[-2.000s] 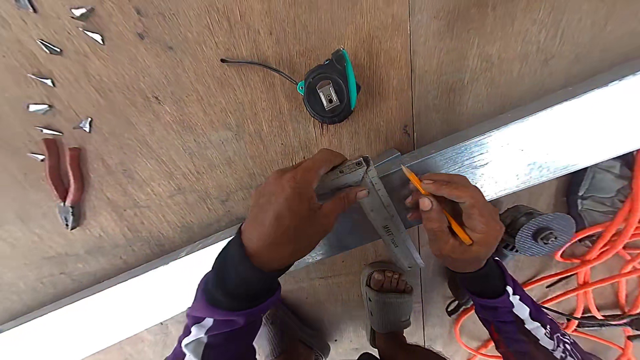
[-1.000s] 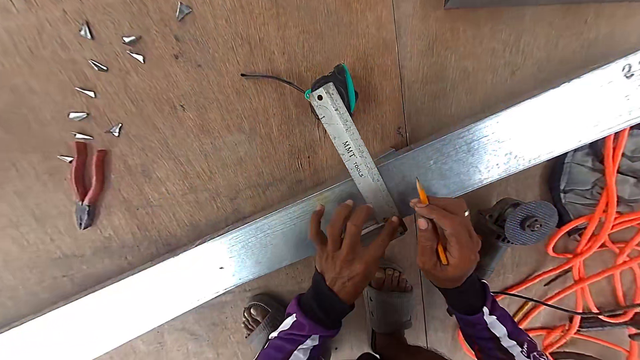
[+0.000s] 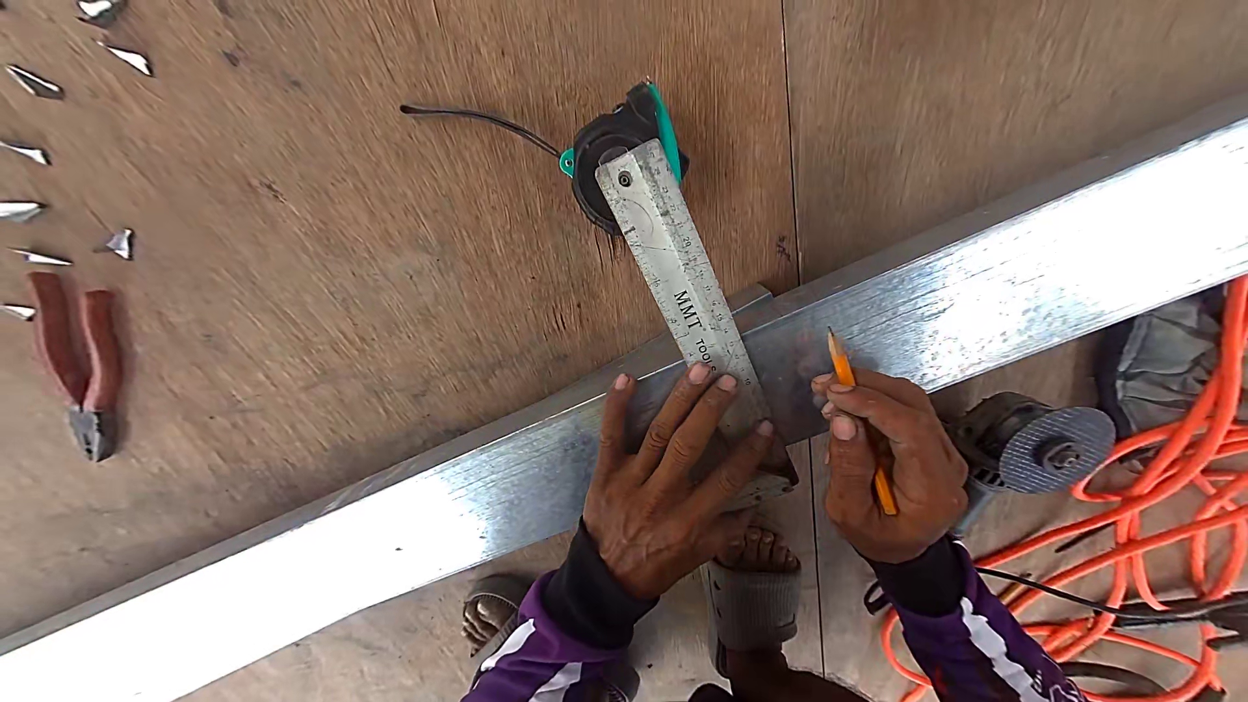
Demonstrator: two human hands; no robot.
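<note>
A long metal channel (image 3: 546, 468) lies diagonally over the plywood. Across it rests a steel try square (image 3: 682, 273), its far blade end over a black and green tape measure (image 3: 609, 146). My left hand (image 3: 673, 468) presses the square's near end against the channel, fingers spread, with the stock partly hidden beneath it. My right hand (image 3: 892, 463) grips an orange pencil (image 3: 840, 361), its tip over the channel's face, to the right of the blade. Whether the tip touches the metal cannot be told.
Red-handled pliers (image 3: 80, 361) and several metal offcuts (image 3: 119, 244) lie at the left. An angle grinder (image 3: 1024, 448) with a disc, an orange hose or cord (image 3: 1121, 517) and a grey cloth item (image 3: 1170, 361) are at the right. My sandalled feet (image 3: 756, 595) are just below the channel.
Two seconds ago the square was in my left hand with its blade pointing toward my feet; now it lies across the channel with the blade pointing away. My right hand has kept the pencil.
</note>
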